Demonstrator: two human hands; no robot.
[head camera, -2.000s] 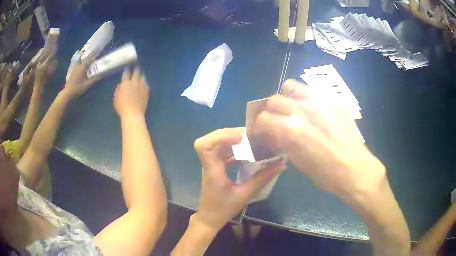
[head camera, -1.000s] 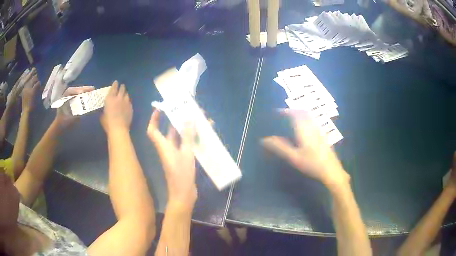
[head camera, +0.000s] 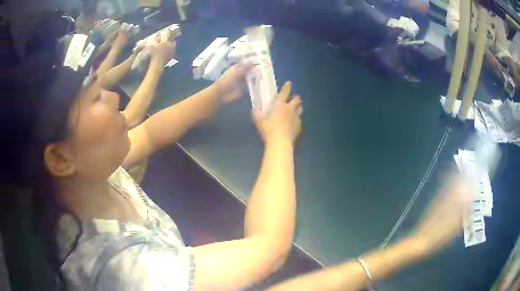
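My left hand (head camera: 459, 199) is a motion blur at the right, over the leaflet pile. Its forearm, with a thin bracelet, comes in from the bottom. A pale, cloudy blurred shape (head camera: 486, 156) shows just beyond the fingers; it looks like a bagged item, but the grip cannot be made out. The small leaflet pile (head camera: 474, 227) lies partly behind the hand, its printed strips overlapping. My right hand is not in view.
A person at the left holds a printed carton (head camera: 262, 79) upright in two hands. White cartons (head camera: 211, 57) lie beyond. Two pale posts (head camera: 464, 68) stand at the back right, with fanned leaflets (head camera: 502, 120) beside them. Other workers' hands show further left.
The view has swung left. My left hand no longer holds the long carton and has moved over the leaflets. The bagged item left of the seam is gone from there. My right hand has left the picture.
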